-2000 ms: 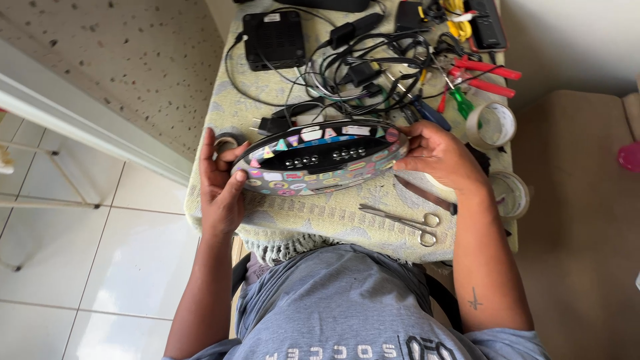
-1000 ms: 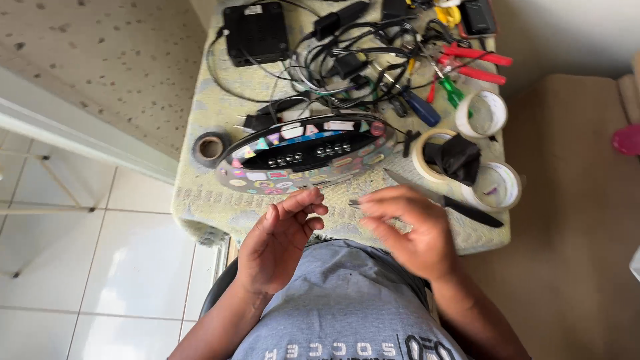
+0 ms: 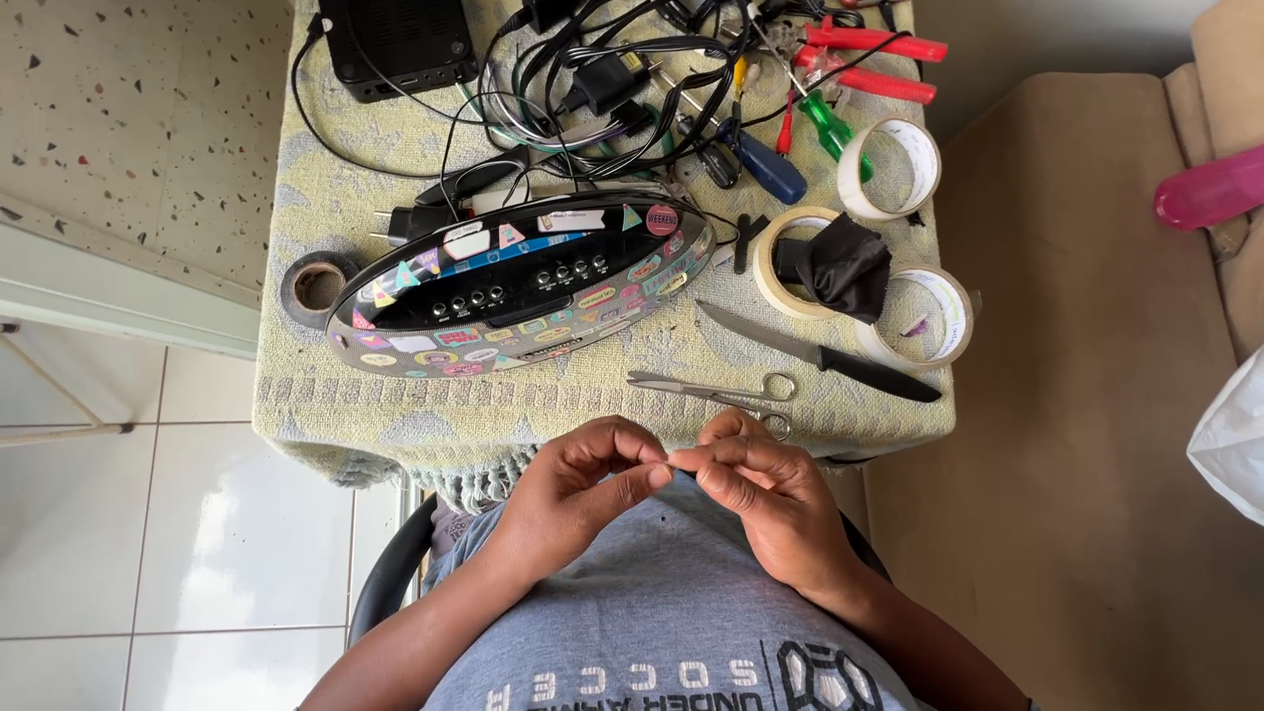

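My left hand and my right hand meet fingertip to fingertip above my shirt, just off the table's front edge. A tiny dark thing shows at the fingertips; what it is and which hand grips it is too small to tell. Beyond them an oval, sticker-covered electronic device with a row of buttons rests on the cloth. Metal scissors lie closest to my hands, partly behind the right fingers. A knife with a black handle lies behind the scissors.
Tape rolls and a black cloth piece are at the right; black tape sits left. Farther back lie tangled cables, a black box, a blue-handled screwdriver, a green-handled screwdriver and red-handled pliers.
Two seconds ago both hands held the sticker-covered device; it now rests on the table, released. My hands have drawn back toward my body and come together at the fingertips.
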